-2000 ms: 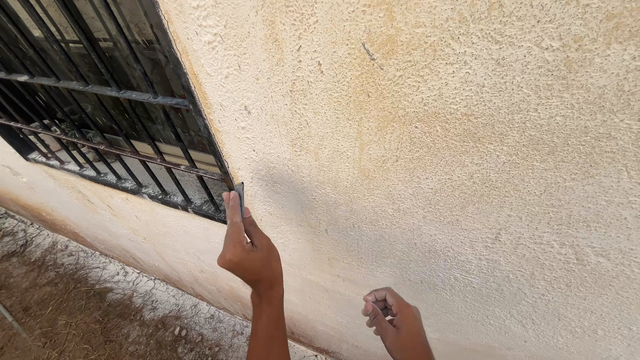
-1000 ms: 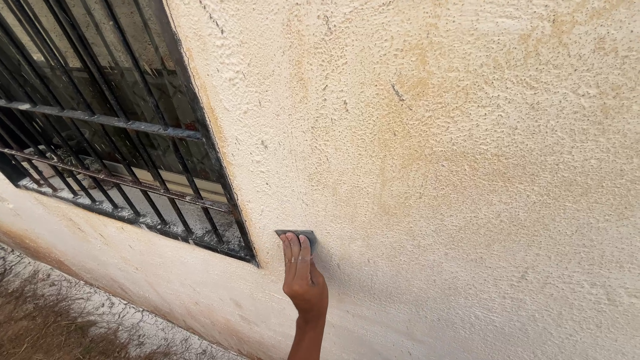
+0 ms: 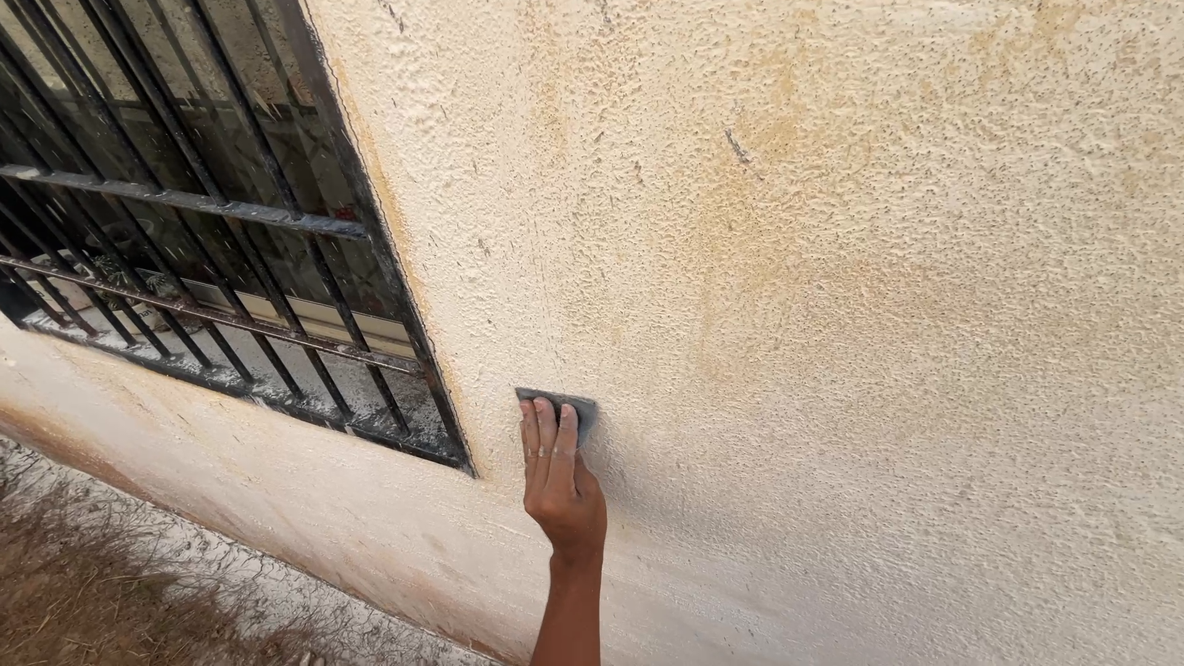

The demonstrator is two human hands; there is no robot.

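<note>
My left hand [image 3: 562,481] presses a small dark grey abrasive sheet [image 3: 581,414], which looks like sandpaper, against the rough cream-painted wall [image 3: 832,370]. Its fingers point up and lie over the sheet, with pale dust on them; the thumb side faces right. The hand is just right of the lower right corner of a barred window. My right hand is out of view.
Black metal window bars [image 3: 324,277] fill the upper left, with pale dust on the sill [image 3: 277,379] behind them. Dry grass and soil [image 3: 83,573] border the wall's foot at the lower left. A dark scratch [image 3: 737,146] marks the wall higher up.
My left hand has moved with the sheet from the window frame's edge onto the wall to its right, its fingers now spread over it. My right hand, visible two seconds ago, has left the view.
</note>
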